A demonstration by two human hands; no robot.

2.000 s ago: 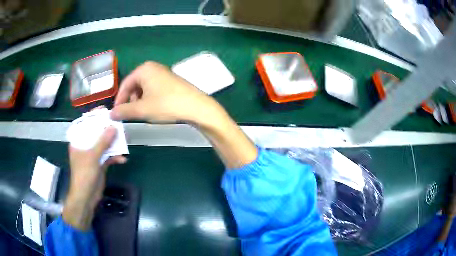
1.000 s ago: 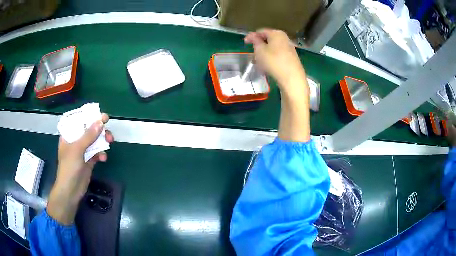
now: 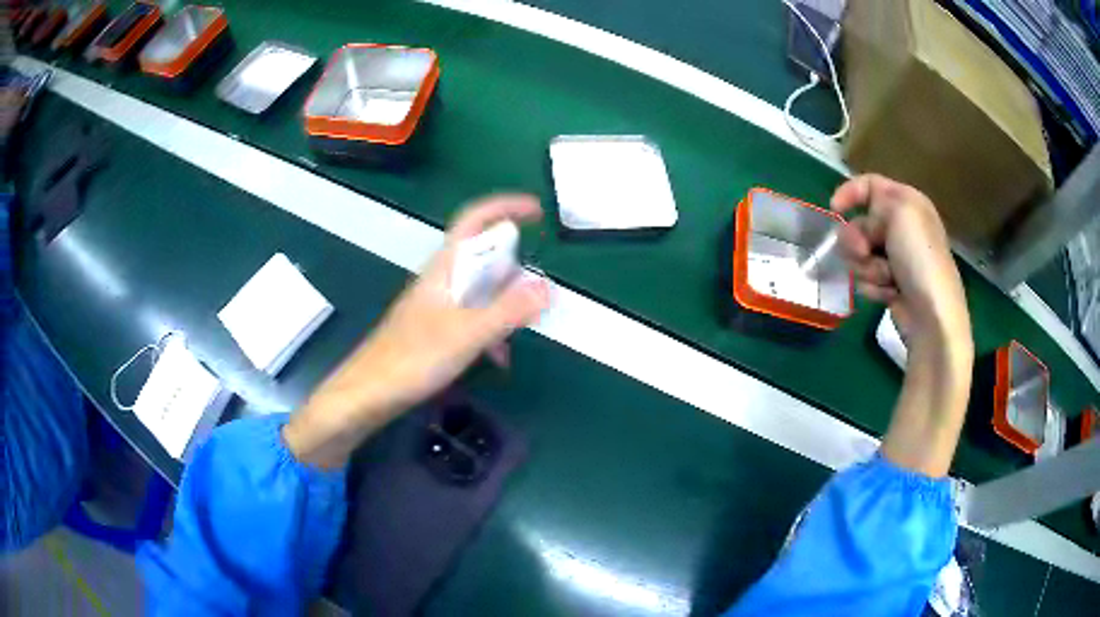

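My left hand [image 3: 434,319] holds a small stack of white cards [image 3: 485,265] above the near belt rail, the fingers slightly blurred. My right hand [image 3: 905,247] is at the right edge of an orange-rimmed tin [image 3: 790,306], fingers curled and apart, with no card visible in it. A white paper with small dark marks lies inside that tin. A shallow silver-white lid [image 3: 613,183] lies left of the tin. Another orange-rimmed tin [image 3: 368,127] stands farther left, with something white inside.
More tins [image 3: 1020,398] and a lid [image 3: 268,77] lie along the green belt. A dark phone [image 3: 422,518] and white card packs [image 3: 275,313] lie on the bench. A brown carton [image 3: 941,121] stands beyond the belt. A metal post [image 3: 1037,492] crosses at right. Blue clothing shows at far left.
The view has swung left. My left hand with the cards has moved up toward the belt rail. My right hand has moved from above the tin to its right edge.
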